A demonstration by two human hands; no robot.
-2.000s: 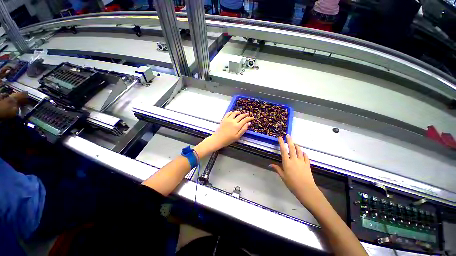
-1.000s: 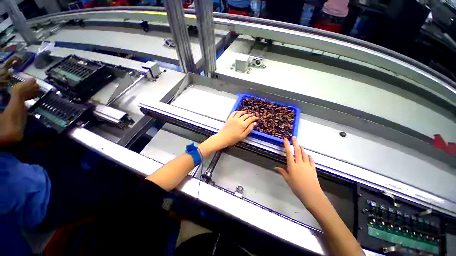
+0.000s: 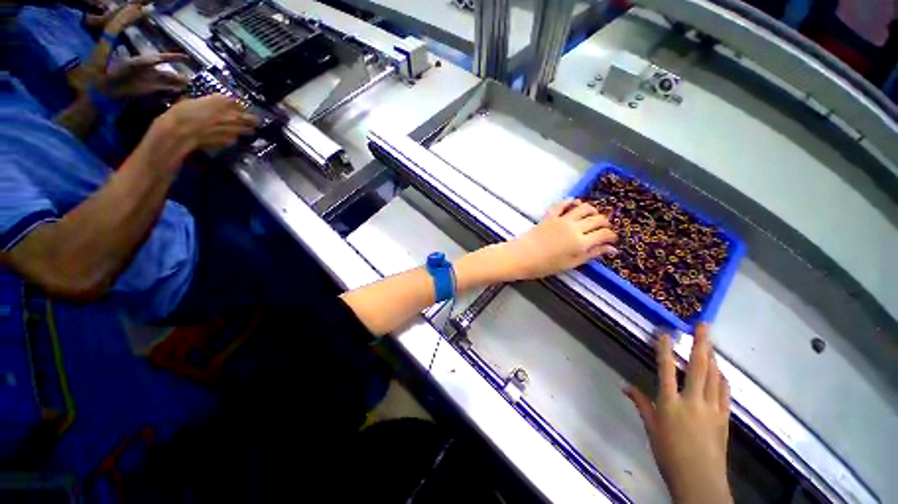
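A shallow blue tray (image 3: 731,281) heaped with small copper and dark ring parts stands on the ledge behind the rail. My left hand (image 3: 566,241) rests over the tray's near left edge with its fingertips at the parts; whether it pinches one cannot be made out. A blue wrist strap (image 3: 441,278) is on my left wrist. My right hand (image 3: 686,409) is at the tray's near right corner, fingers apart, fingertips by the rim and the rail, with nothing seen in it.
A silver conveyor rail (image 3: 448,184) runs in front of the tray. A ribbed shaft (image 3: 478,307) crosses between the rails. At the upper left, another person's hand (image 3: 204,123) is over a fixture, and a black pallet (image 3: 271,44) lies behind it. Metal posts stand behind the ledge.
The view has swung left, so the tray shows farther right and the pallet at the right is out of frame. Both hands stay at the tray. The neighbouring person's arm shows more fully.
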